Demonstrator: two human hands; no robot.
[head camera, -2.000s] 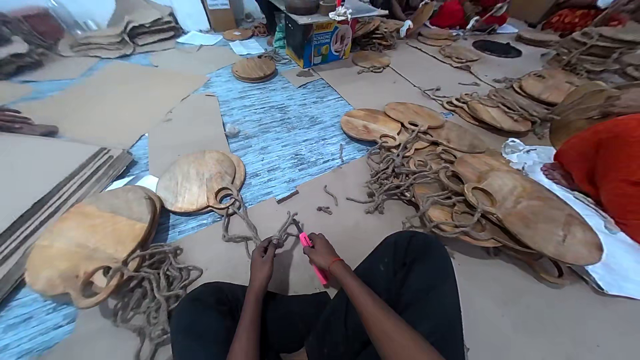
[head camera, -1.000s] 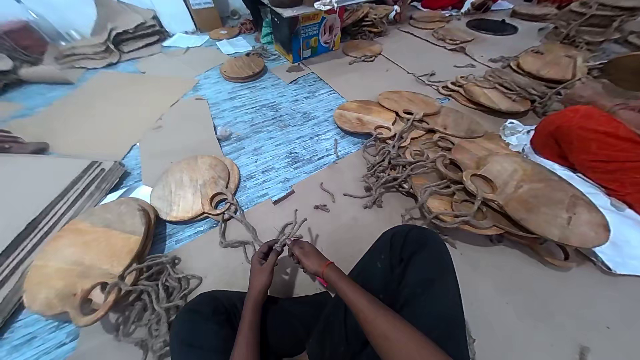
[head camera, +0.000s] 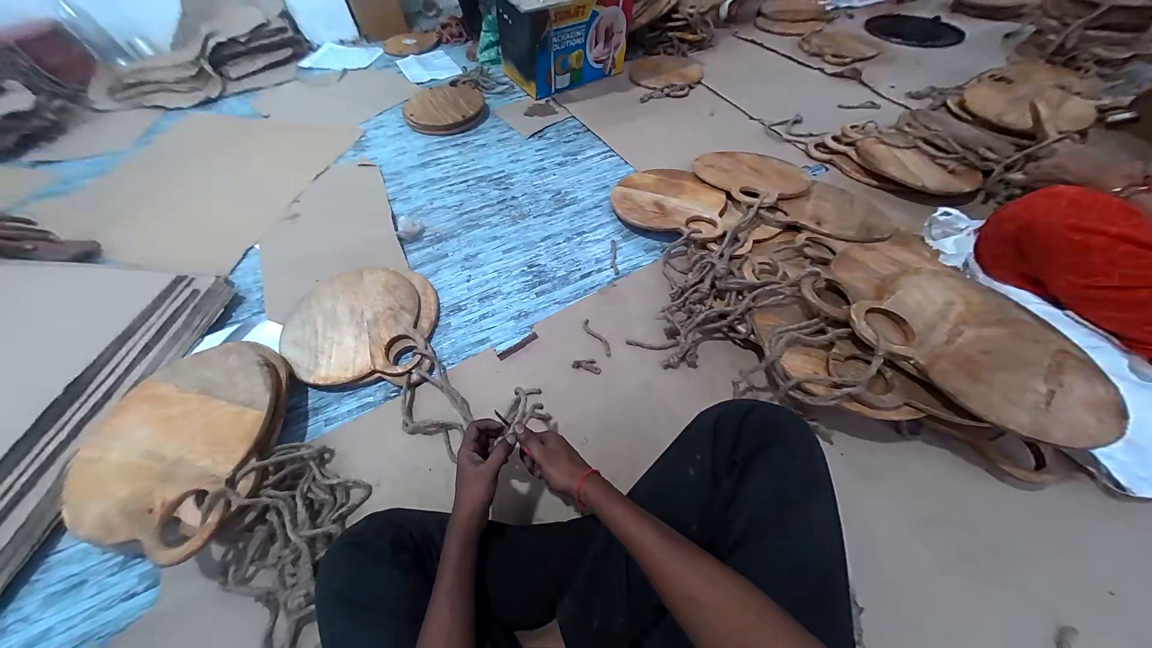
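My left hand (head camera: 481, 452) grips the jute rope (head camera: 438, 382) that runs from the handle hole of a round wooden board (head camera: 351, 328). Against it, my right hand (head camera: 551, 459) has its fingers closed at the rope's knotted ends (head camera: 529, 407). A small dark pointed tip shows between the hands; the pink-handled tool of the earlier view is mostly hidden in the right hand. Left of my knee, more round boards (head camera: 171, 441) lie stacked beside a tangle of jute rope (head camera: 297, 513).
Many roped wooden boards (head camera: 999, 360) are heaped at the right, near a person's red garment (head camera: 1071, 256). Stacked cardboard sheets (head camera: 99, 360) lie at the left, with another person's hand (head camera: 45, 243) above. A printed box (head camera: 567, 45) stands behind. Rope scraps (head camera: 596, 337) lie ahead.
Two seconds ago the pink-handled tool showed plainly in my right hand, apart from the left. Now both hands are together at the rope ends and the pink handle is hidden.
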